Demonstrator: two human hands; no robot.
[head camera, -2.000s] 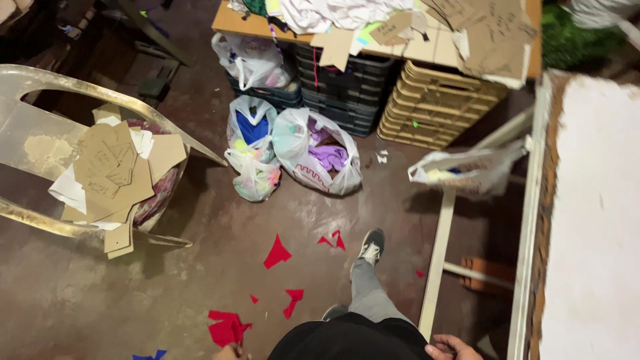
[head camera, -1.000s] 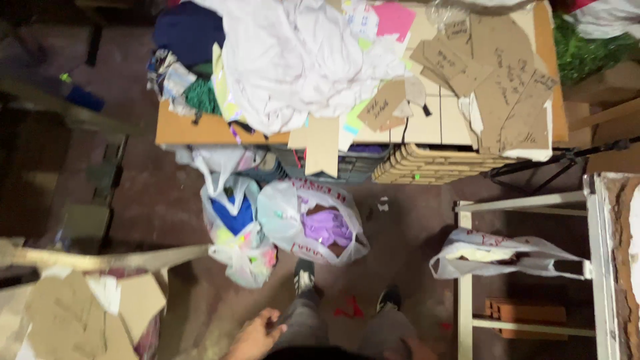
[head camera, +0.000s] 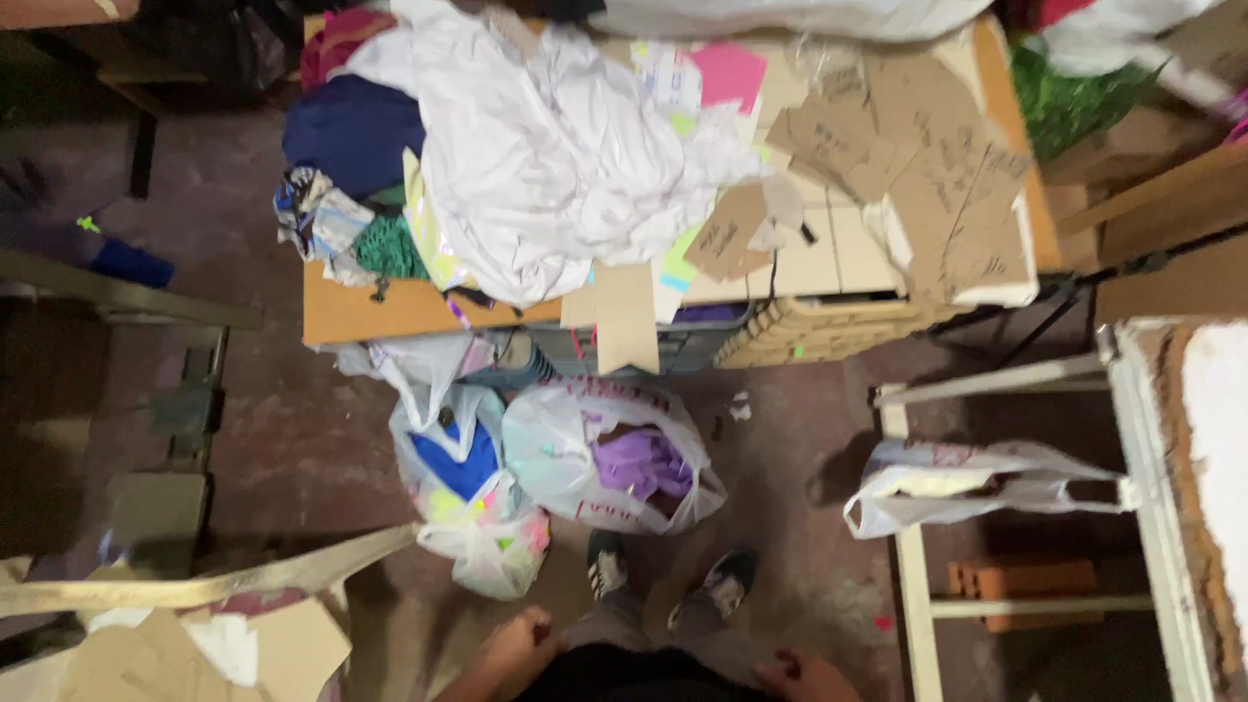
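Observation:
My left hand (head camera: 517, 639) hangs beside my left leg, fingers curled, touching nothing that I can make out. On the other side, my right hand (head camera: 801, 673) is low by my right thigh, blurred and partly cut off by the frame's lower edge. Ahead of my feet, a white plastic bag (head camera: 556, 468) with purple cloth (head camera: 643, 463) in it rests on the floor against a bag with blue cloth (head camera: 456, 460). Above them, a wooden table (head camera: 429, 310) bears a heap of white fabric (head camera: 546, 156), navy cloth (head camera: 351, 136) and cardboard pattern pieces (head camera: 916, 166).
Plastic crates (head camera: 829, 331) stand under the table. At lower left a chair (head camera: 224, 587) holds cardboard pieces (head camera: 146, 663). A white plastic bag (head camera: 975, 483) hangs from a metal frame (head camera: 912, 585) on the right, near an orange brick-like block (head camera: 1029, 590). A small red scrap (head camera: 883, 622) lies on the floor.
The view has moved toward the table, and the bags are now just ahead of my feet. The red scraps seen before at lower left are out of view.

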